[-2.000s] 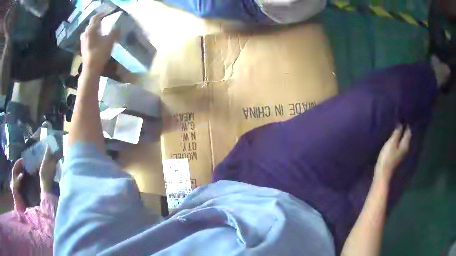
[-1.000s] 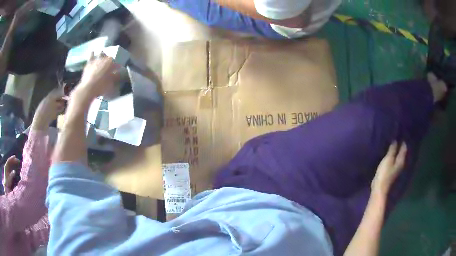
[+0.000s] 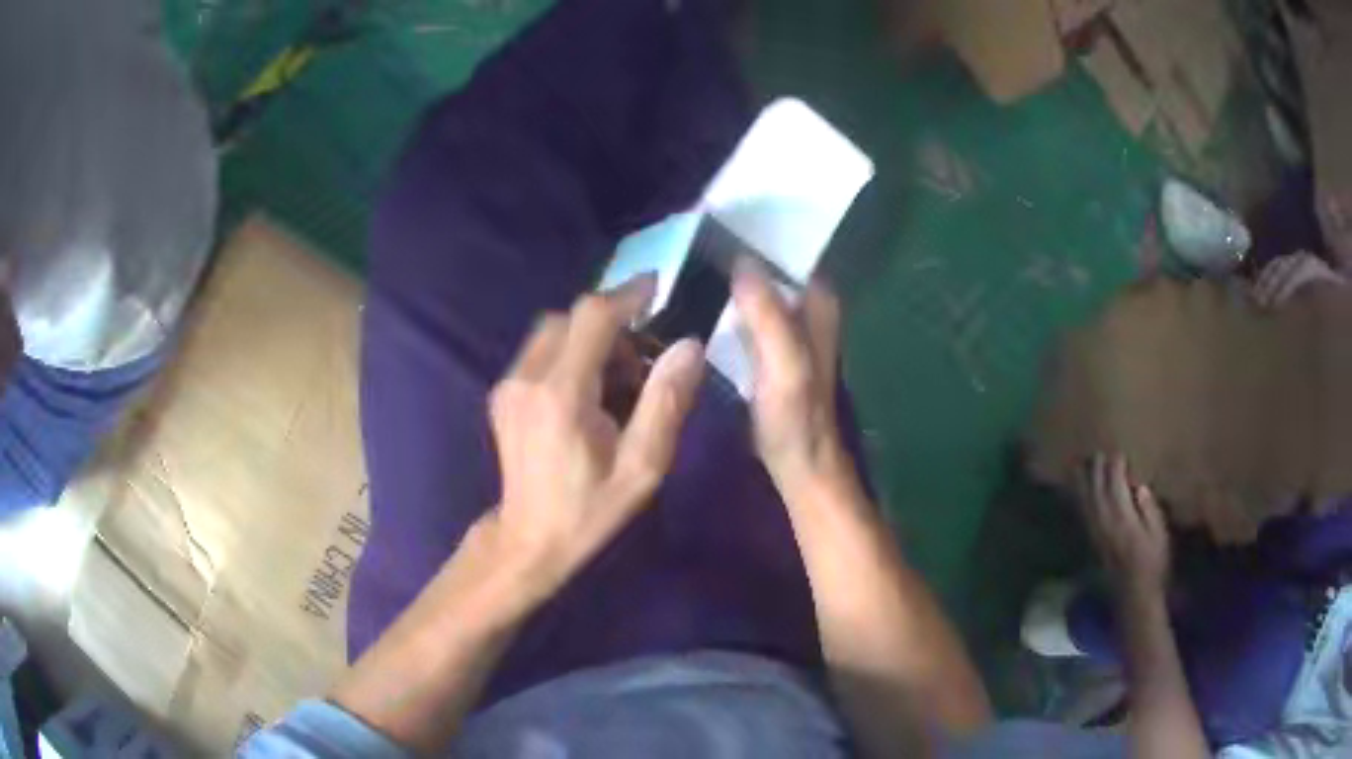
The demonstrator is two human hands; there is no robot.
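Observation:
A small carton (image 3: 793,186) is held above my purple-trousered lap, with its large white flap standing open at the upper right. Its inside looks dark; whether a black product is in it, I cannot tell. My left hand (image 3: 586,408) is at the carton's left and lower side, fingers and thumb bent around its near end, with something dark between them. My right hand (image 3: 786,349) grips the carton's right side, thumb or finger over the edge. Both hands are slightly blurred.
Brown cardboard sheet (image 3: 237,504) lies at the left, with pale boxes (image 3: 97,730) at the lower-left corner. A person in grey and blue is at the upper left. At right, a person's hand (image 3: 1130,519) touches a blurred brown cardboard piece (image 3: 1201,400). Green floor (image 3: 949,297) lies between.
The view has turned to the right. My left hand has left the box pile and come over my lap; my right hand has risen from my thigh. Both are now at an open carton.

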